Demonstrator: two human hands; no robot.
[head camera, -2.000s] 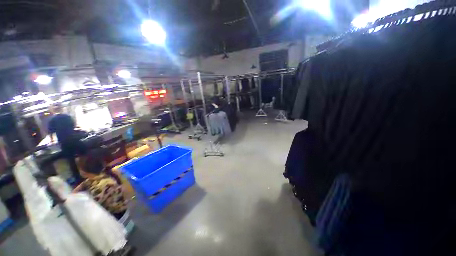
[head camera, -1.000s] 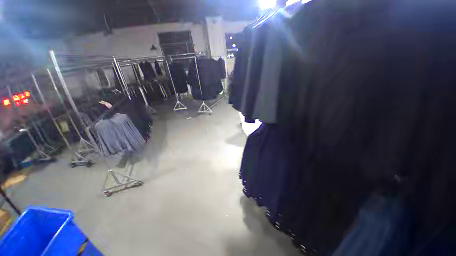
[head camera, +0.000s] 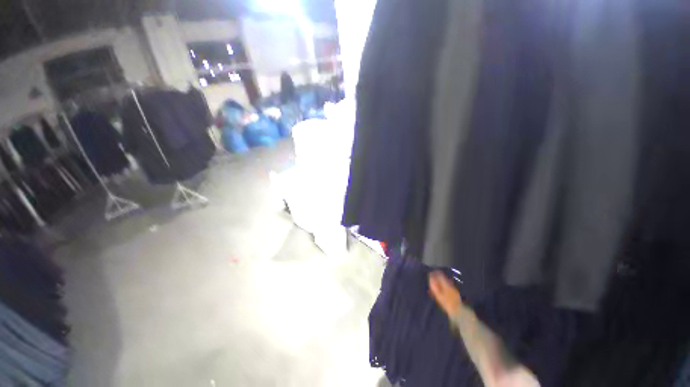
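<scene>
Dark navy, black and grey jackets (head camera: 511, 128) hang close together on the right, with a lower row of dark garments (head camera: 412, 321) under them. My right hand (head camera: 445, 293), small and blurred, reaches in from the lower right. It is in front of the lower row, just below the upper jackets' hems. Whether its fingers hold cloth is hidden by blur. My left hand is not in view.
Racks with dark jackets (head camera: 166, 128) stand on wheeled bases at the left back. Blue sacks (head camera: 261, 130) lie by the far wall. A glaring white pile (head camera: 318, 170) is behind the near rack. Grey-blue garments (head camera: 26, 351) hang at the lower left edge.
The view has turned right and moved closer to the near jackets. The blue bin has left the picture. The sacks, white pile and my right hand have come into view.
</scene>
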